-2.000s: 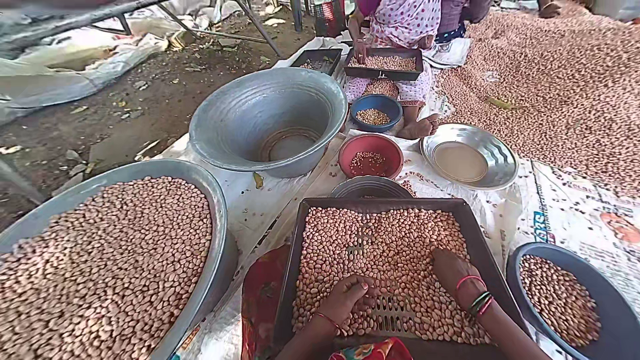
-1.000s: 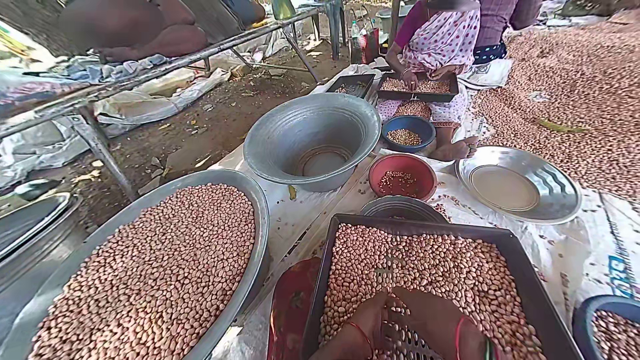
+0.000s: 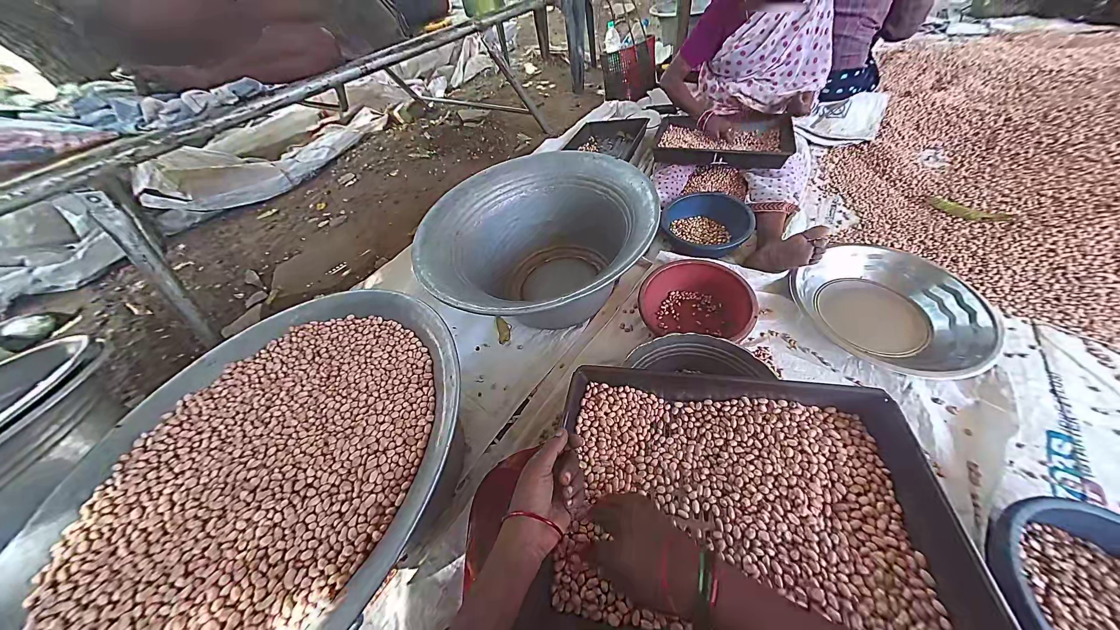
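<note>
A dark rectangular tray (image 3: 884,411) full of reddish-brown nuts or seeds (image 3: 779,472) lies before me, its bottom partly perforated where it showed earlier. My left hand (image 3: 551,490), with a red bangle, is at the tray's left wall, fingers curled; whether it holds a few nuts I cannot tell. Beside it, my right hand (image 3: 634,542), with red and green bangles, is blurred and low over the nuts in the tray's left part; its fingertips are hidden. Left of the tray stands a wide metal basin (image 3: 446,350) heaped with the same nuts (image 3: 289,472).
Beyond the tray are an empty metal basin (image 3: 534,236), a red bowl (image 3: 697,297), a dark bowl (image 3: 700,352), a blue bowl (image 3: 707,223) and a shiny metal pan (image 3: 897,311). Another person (image 3: 761,61) works at a second tray (image 3: 724,153). A bluish tub (image 3: 1050,516) stands right.
Both hands have moved from the tray's near side to its left part, the left one now at the left wall. The view has shifted leftward.
</note>
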